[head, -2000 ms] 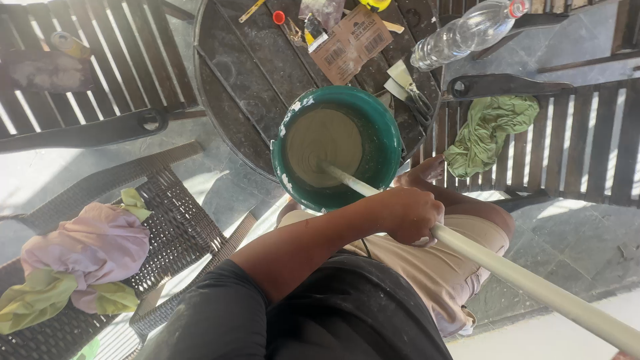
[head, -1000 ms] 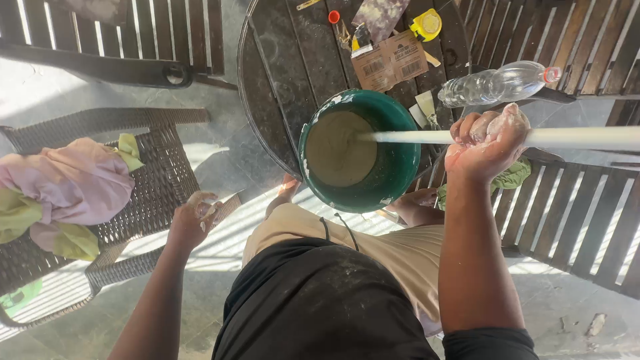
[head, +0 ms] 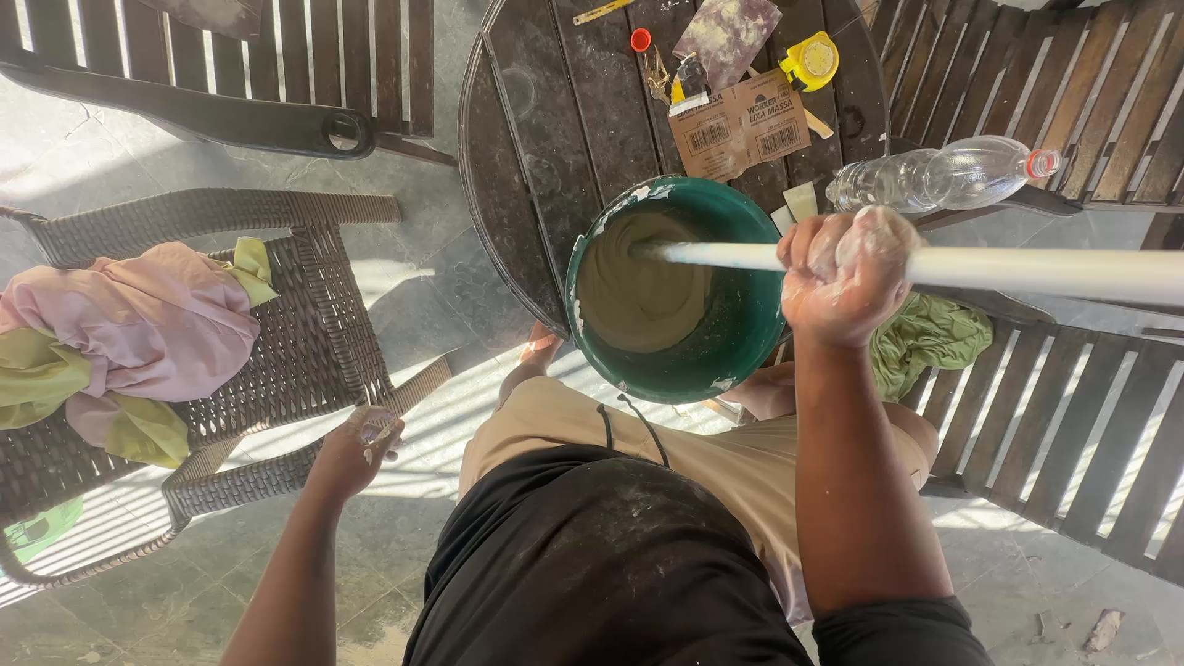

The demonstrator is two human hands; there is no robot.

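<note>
My right hand [head: 846, 273], smeared with white paste, is closed around a long pale pole [head: 1045, 270]. The pole's far end dips into thick grey-brown paste [head: 647, 296] inside a green plastic bucket [head: 754, 342] with a paste-marked rim. My left hand [head: 363, 446], also smeared white, is out to the left beside the wicker chair's arm, its fingers partly curled; whether something is in it cannot be told. The pole's tip is hidden in the paste.
The round wooden table [head: 573, 102] bears sandpaper packaging [head: 740, 125], a yellow tape measure [head: 811, 62] and a red cap [head: 640, 40]. A clear plastic bottle [head: 943, 176] lies at right, above a green cloth [head: 930, 347]. A wicker chair [head: 305, 342] holds pink cloth [head: 157, 319]. Slatted wooden seats [head: 1064, 425] stand around.
Two seconds ago the pole slanted toward the lower right; now it lies nearly level across the view. My left hand, not distinguishable in the earliest frame, is out at left in both later ones.
</note>
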